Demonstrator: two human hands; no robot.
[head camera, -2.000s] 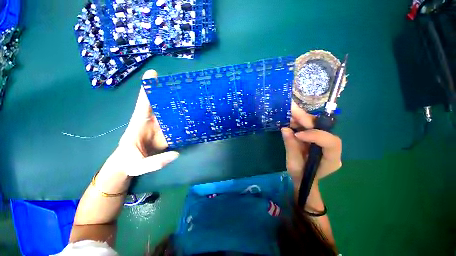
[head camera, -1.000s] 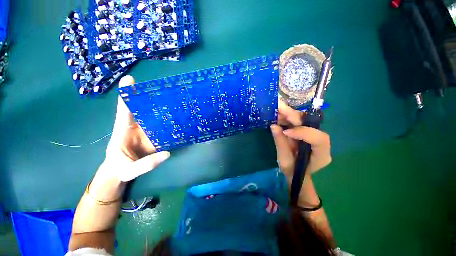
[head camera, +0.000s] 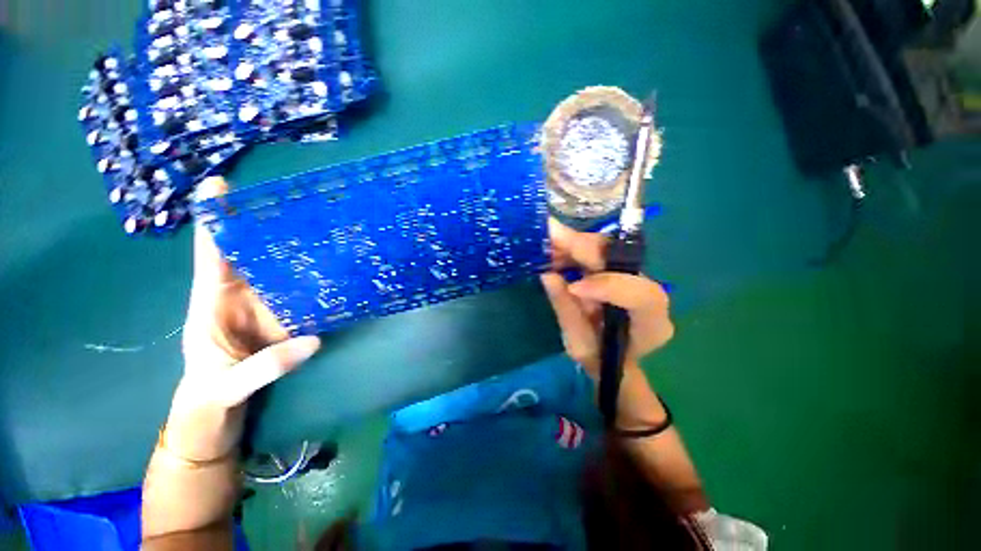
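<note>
A blue circuit board panel (head camera: 382, 231) is held up, tilted, with its side of small silver joints facing me. My left hand (head camera: 231, 323) is bare and grips the panel's left end. My right hand (head camera: 619, 312) is bare, pinches the panel's right edge and also holds the soldering iron (head camera: 637, 178), whose tip points up and away. A round tan cup (head camera: 592, 151) with silvery bits lies behind the iron's barrel. A thin solder wire (head camera: 134, 348) trails left from behind my left hand. Blue handles show partly beside my right hand.
Populated blue board panels (head camera: 231, 70) are stacked at the upper left. A black box (head camera: 834, 92) with a cable plug is at the upper right. A blue bin (head camera: 81, 524) is at the lower left. The blue-teal apron (head camera: 479, 474) is below the mat's front edge.
The whole view has shifted, so the panel, hands, cup and stack all appear further left. Both hands keep their hold on the panel, and the iron stays in my right hand.
</note>
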